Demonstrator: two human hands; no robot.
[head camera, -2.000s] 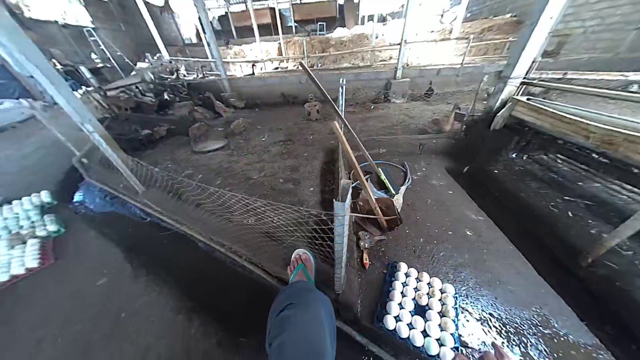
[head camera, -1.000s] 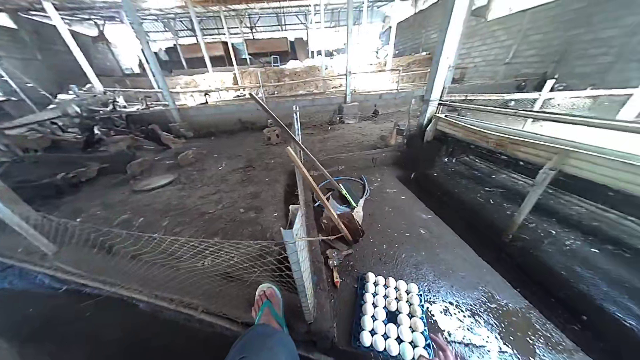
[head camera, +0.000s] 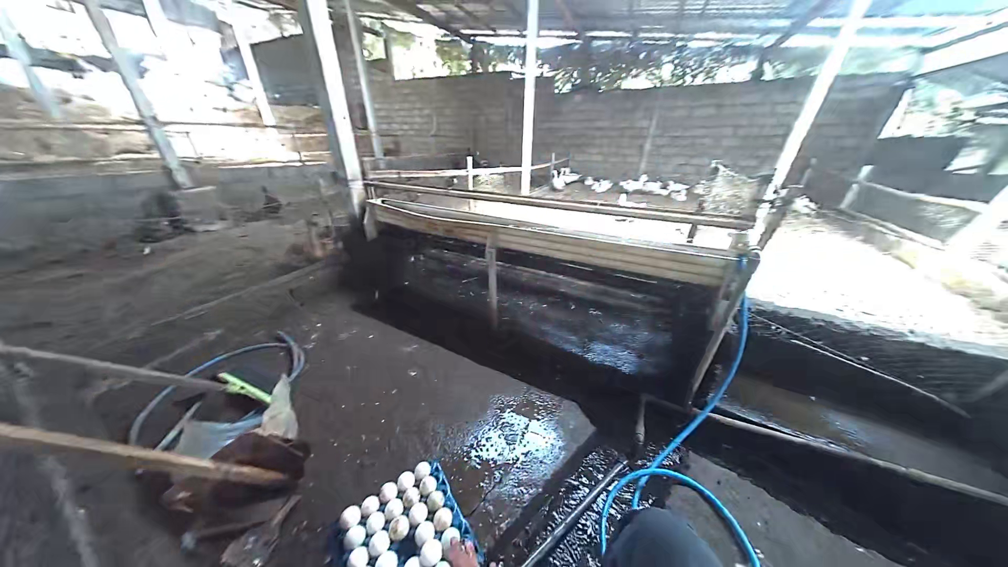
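At the bottom of the head view, a blue egg tray full of white eggs sits low in front of me. The fingers of my right hand reach in at the tray's lower right edge, touching it or very near it; the rest of that hand is cut off by the frame, so its grip cannot be made out. My left hand is not in view. My knee in dark trousers shows right of the tray.
A blue hose coils beside my knee. Wooden handles and a hose loop lie left. Wet concrete floor borders a dark channel. Beyond stand a long trough, posts, and white birds by a block wall.
The view has swung to the right. The wire mesh fence and my sandalled foot, seen before, are out of view; the blue hose and my knee now show at the lower right.
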